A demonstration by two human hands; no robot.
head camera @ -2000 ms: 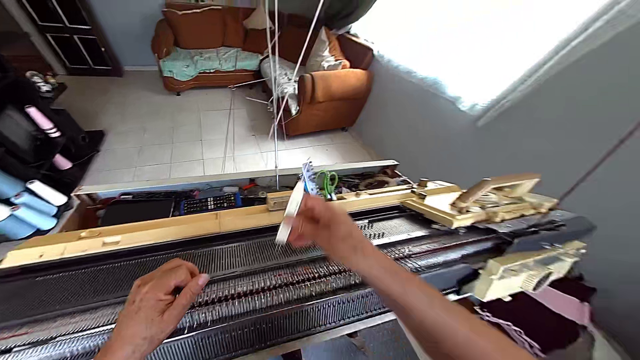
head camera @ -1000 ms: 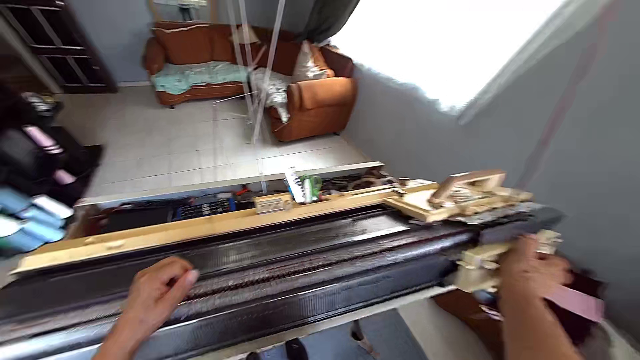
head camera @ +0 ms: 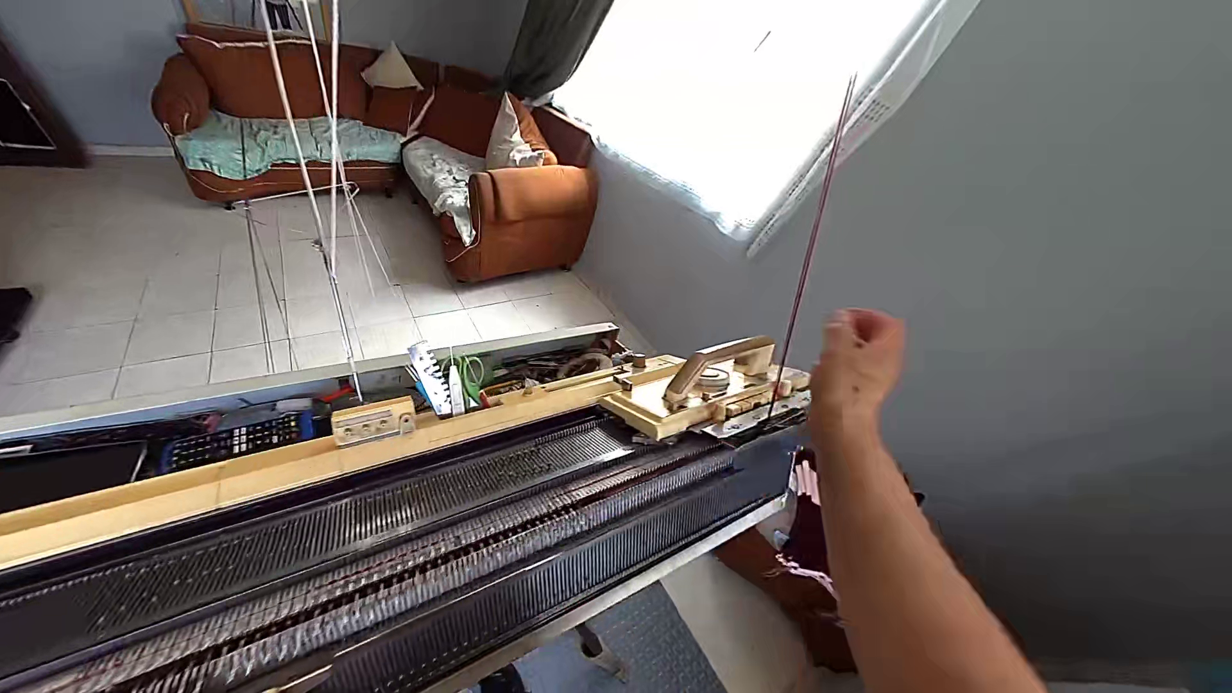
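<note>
My right hand (head camera: pixel 857 371) is raised beyond the right end of a double-bed knitting machine (head camera: pixel 481 549), its fingers curled and blurred; whether it holds anything cannot be told. Just left of it, a dark red yarn (head camera: pixel 816 221) runs down to the cream carriage (head camera: pixel 664 399) with its upright handle, on the rear bed. Rows of metal needles (head camera: pixel 385 597) and dark reddish stitches lie between the two beds. No front-bed carriage is visible. My left hand is out of view.
Behind the beds, a tray holds a white toothed tool (head camera: pixel 430 380), green-handled scissors (head camera: pixel 469 375) and a small cream counter (head camera: pixel 373 422). White yarns (head camera: pixel 332 192) hang at the left. Dark and pink fabric (head camera: pixel 808 529) lies low at the right, near the grey wall (head camera: pixel 1059 241).
My right hand was on the cream front-bed carriage one second ago and is now up beside the dark red yarn. My left hand has gone out of view. The view has shifted.
</note>
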